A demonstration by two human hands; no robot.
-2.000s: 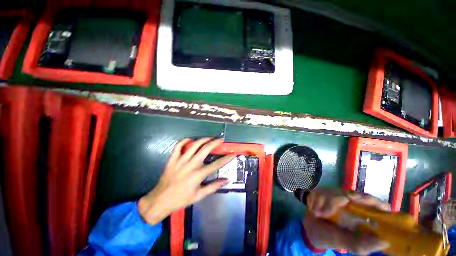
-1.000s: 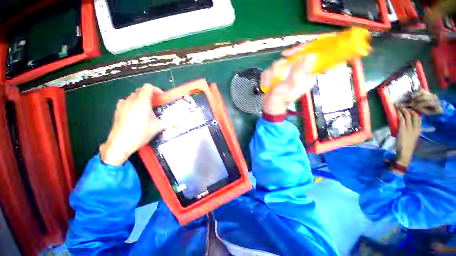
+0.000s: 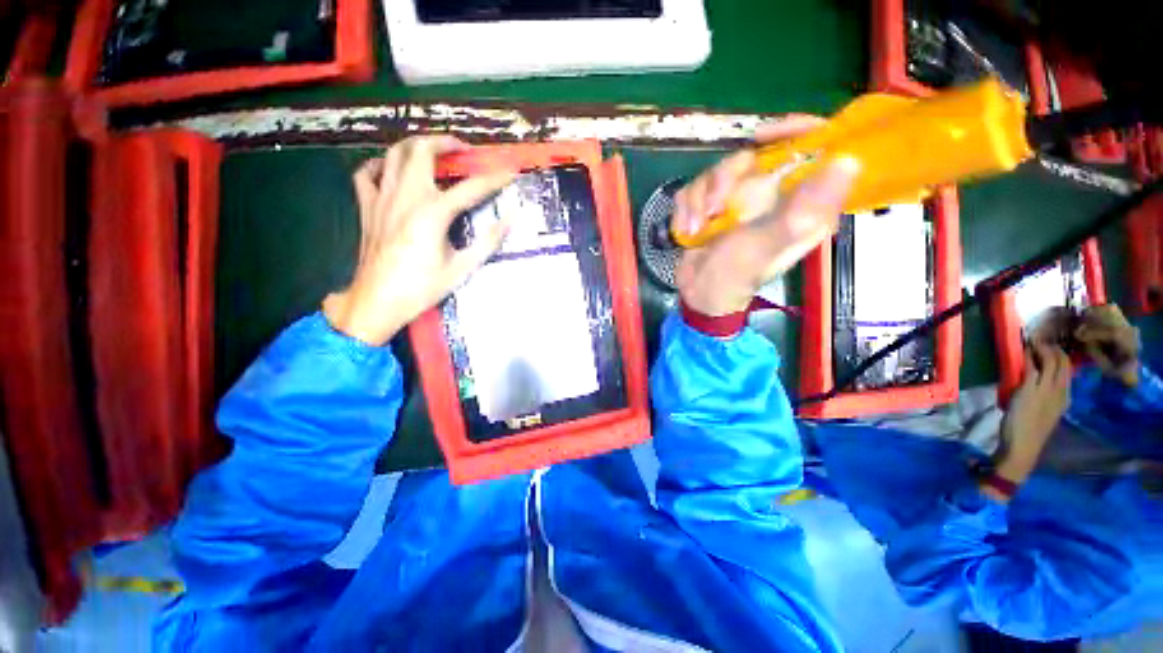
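Observation:
An open-backed tablet [image 3: 526, 325] in a red foam frame [image 3: 548, 462] lies in front of me, tilted slightly, its board at the far end. My left hand [image 3: 415, 242] rests on the frame's far left corner, fingers apart, with index finger and thumb over the board area. My right hand [image 3: 759, 223] is shut around a yellow electric screwdriver [image 3: 912, 143], right of the tablet. The screwdriver's tip is over a round dotted screw tray [image 3: 658, 262], which my hand partly covers; whether they touch cannot be told.
Red foam frames [image 3: 109, 332] stand stacked at the left. Beyond the worn whitish edge [image 3: 332, 124], a white-framed tablet [image 3: 548, 54] and red-framed ones lie on green. Another red-framed tablet [image 3: 889, 287] lies right. A co-worker's hands [image 3: 1046, 383] work far right. A black cable crosses the right side.
Since two seconds ago, my right hand and screwdriver have moved up to the screw tray. The framed tablet turned clockwise, then partly back, with my left hand still on it. The view has shifted.

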